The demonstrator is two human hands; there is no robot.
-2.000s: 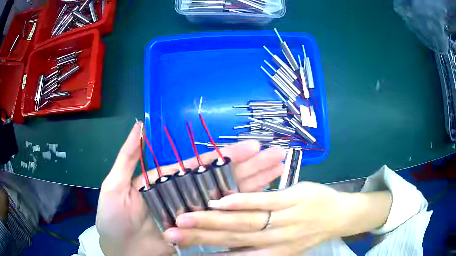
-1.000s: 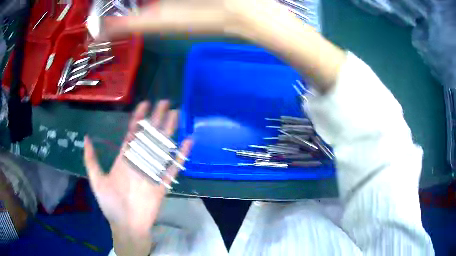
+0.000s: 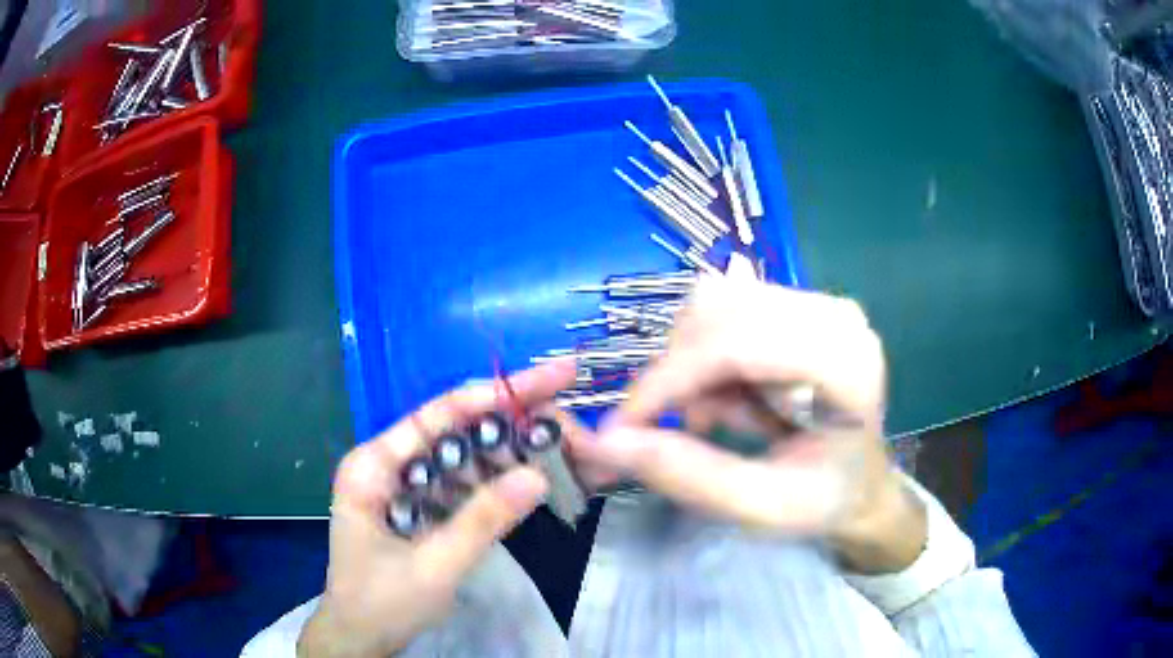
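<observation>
My left hand [image 3: 425, 514] is at the lower centre, over the front edge of the blue tray [image 3: 345, 257]. It holds several silver micro motors [image 3: 450, 453] side by side, their dark round ends with pale centres facing up. Thin red wires rise from near the rightmost motor [image 3: 560, 482]. My right hand [image 3: 772, 424] is beside it, slightly blurred, with fingertips close to that motor. Whether it grips the motor or a wire, I cannot tell. Loose motors [image 3: 682, 193] with thin pins lie along the right side of the tray.
Red parts bins [image 3: 221, 231] with short metal cylinders stand at the left. A clear plastic box [image 3: 540, 54] of motors is behind the tray. White scraps [image 3: 103, 435] lie on the green bench [image 3: 939, 321] at left. Clear bags and packed parts [image 3: 1138, 193] are at the right edge.
My right arm has come back from the red bins to beside my left hand. My left hand, flat before with motors lying across it, is now curled round them, their wire ends up.
</observation>
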